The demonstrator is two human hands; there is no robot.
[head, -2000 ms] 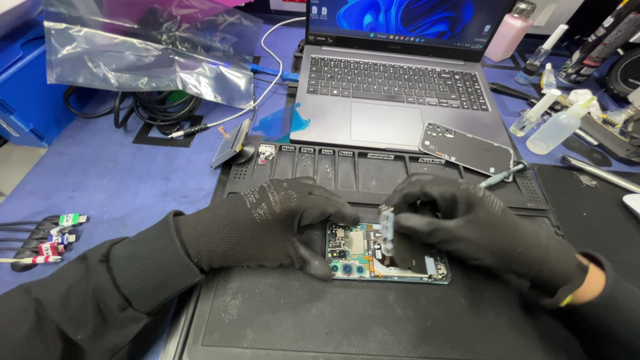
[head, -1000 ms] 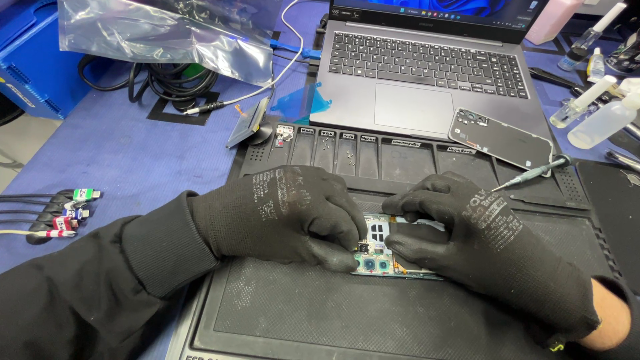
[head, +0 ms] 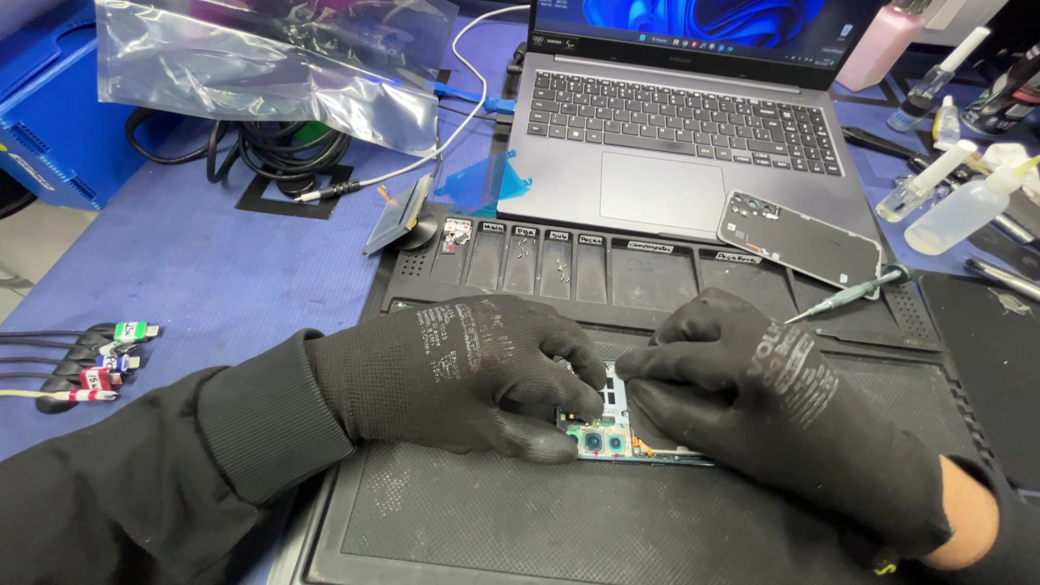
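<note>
An opened smartphone lies on the black work mat, its camera lenses and part of a metal shield plate showing. My left hand, in a black glove, rests on the phone's left end, thumb at the near edge by the lenses and curled fingers on the far side. My right hand, gloved too, presses its fingertips on the phone beside the plate and covers most of the right part. Whether either hand pinches a small part is hidden.
Beyond the hands are a tray with small screws, a phone back cover, a screwdriver and a laptop. A propped screen part stands left of the tray; bottles stand right, cable ends lie left.
Two seconds ago my right hand held a shiny metal plate above the phone; now a plate lies on the phone between both hands. My left hand has stayed at the phone's left end.
</note>
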